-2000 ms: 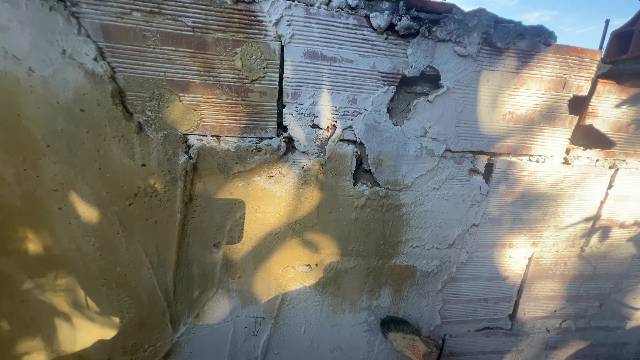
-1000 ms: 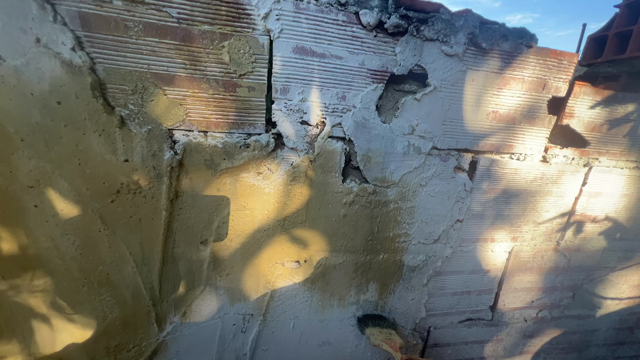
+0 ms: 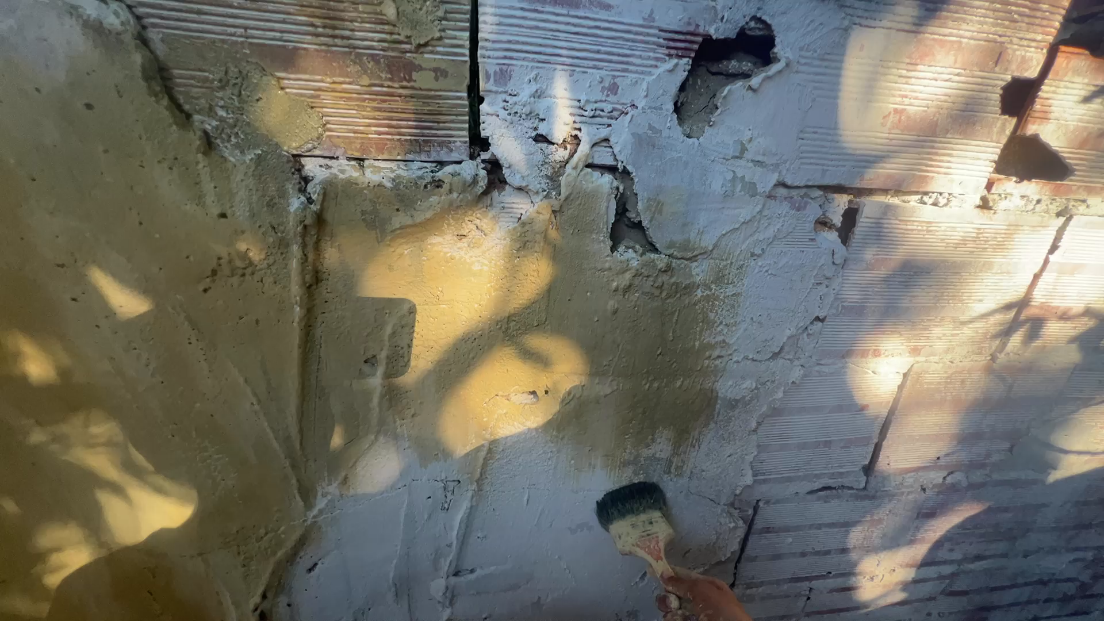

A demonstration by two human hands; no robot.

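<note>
A paintbrush (image 3: 640, 519) with dark bristles and a paint-smeared handle is at the bottom, right of centre. My right hand (image 3: 703, 597) is closed around its handle at the lower edge. The bristles point up toward the lower border of a yellow-ochre painted patch (image 3: 638, 371); whether they touch the wall I cannot tell. Below and right of that patch lies whitish plaster (image 3: 517, 535). A wider yellow-ochre stretch of wall (image 3: 172, 259) fills the left side. My left hand is out of view.
Ribbed hollow clay bricks (image 3: 931, 276), thinly whitened, form the right side. Bare ribbed brick (image 3: 397, 78) runs along the top left. A broken hole (image 3: 724, 73) opens near the top, with a smaller gap (image 3: 631, 228) below it. Leaf shadows and sunlit patches cross the wall.
My right hand has come into view at the bottom, with more of the brush showing than before. The view has shifted slightly, and the sky at the top right has left it.
</note>
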